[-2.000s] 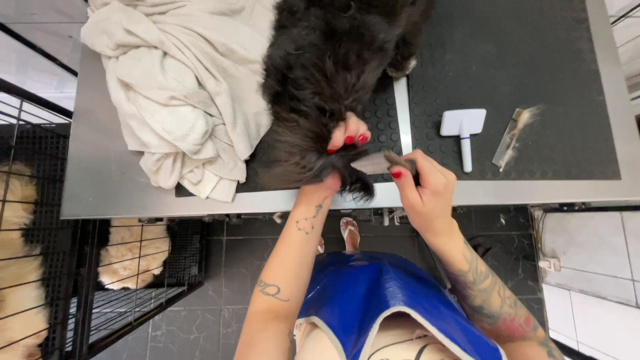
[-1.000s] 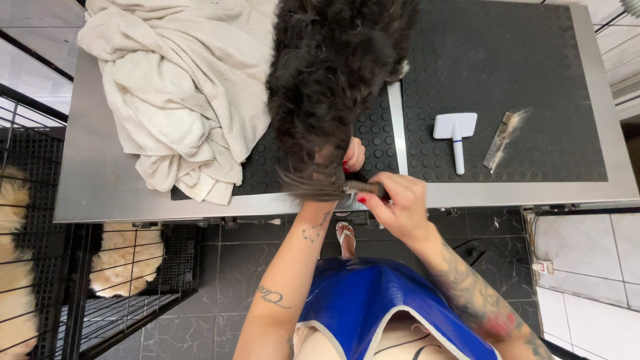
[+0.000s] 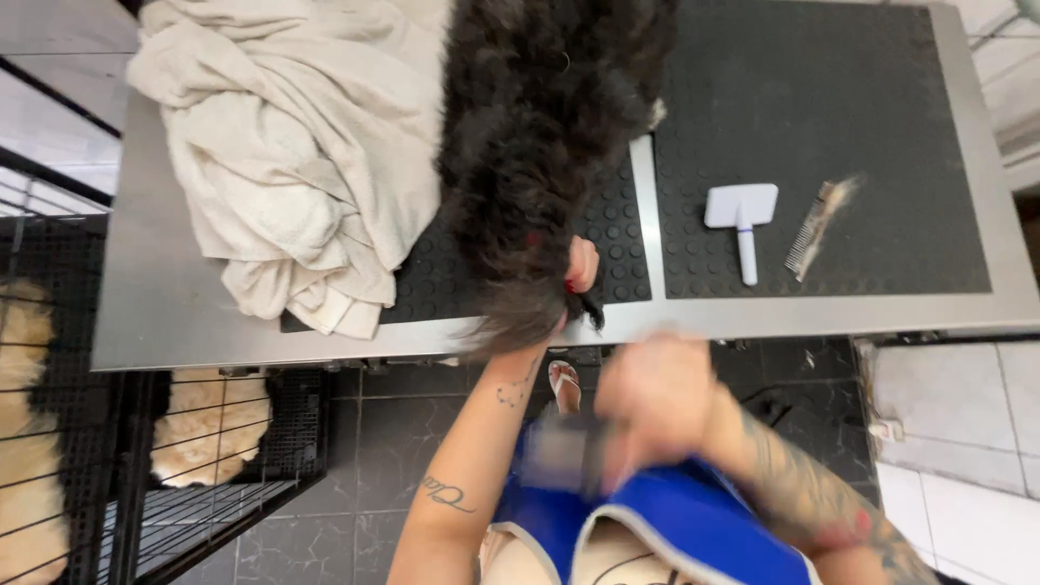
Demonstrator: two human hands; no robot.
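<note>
A dog with dark curly fur is on the black rubber mat of a metal-edged table. My left hand, red-nailed and partly hidden by the coat, grips the dog's fur at the table's near edge; whether a limb is inside the grip is hidden. Long loose hair hangs over my left wrist. My right hand, blurred by motion, is closed on a blurred grey grooming tool, in front of my blue apron and apart from the dog.
A crumpled beige towel lies left of the dog. On the right mat are a white slicker brush and a metal comb with hair in it. Light-furred animals are in black wire cages at lower left.
My right hand has moved away from the dog's fur, toward my apron, with the tool. My left hand stays at the fur near the table edge.
</note>
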